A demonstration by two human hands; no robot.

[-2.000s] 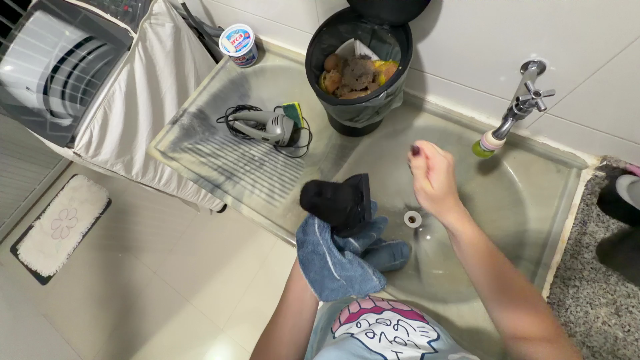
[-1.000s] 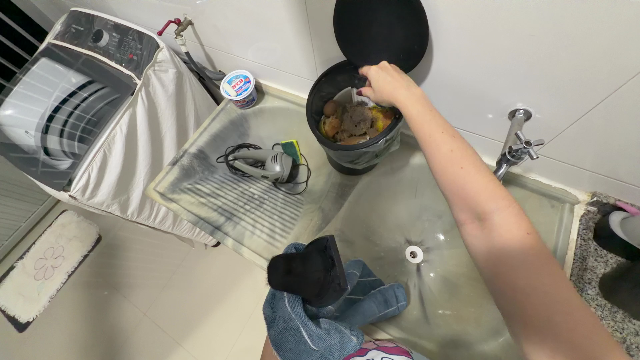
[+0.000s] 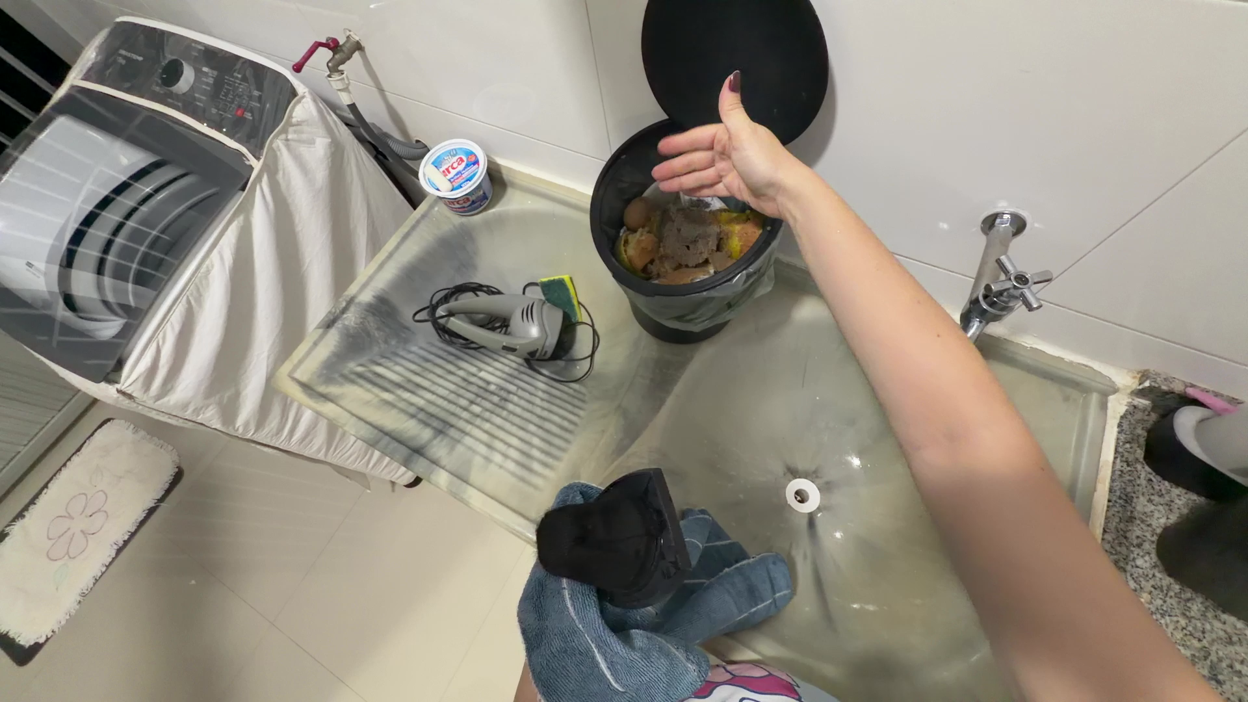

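My right hand (image 3: 731, 161) is held empty, fingers apart, over the rim of a black lined trash bin (image 3: 609, 210) full of food scraps. Behind that hand stands the bin's raised round black lid (image 3: 731, 58). A blue cloth (image 3: 604, 634) covers my left hand, so its fingers are hidden; a black cup-shaped plastic part (image 3: 614, 536) rests in the cloth above the washtub's near edge. On the ribbed side lies a gray handheld appliance (image 3: 507, 325) with a coiled black cord, touching a yellow-green sponge (image 3: 561, 295).
A white plastic tub (image 3: 455, 177) stands at the washtub's (image 3: 1063, 409) back left corner. A covered washing machine (image 3: 224, 283) is at the left. The chrome faucet (image 3: 999, 283) sticks out of the wall. Dark containers stand on the granite counter (image 3: 1150, 585) at right; a rug (image 3: 83, 531) lies on the floor.
My right hand went from above the basin to the bin, touched its rim area, and is now opened above it. The cloth and black part have stayed low in front of me.
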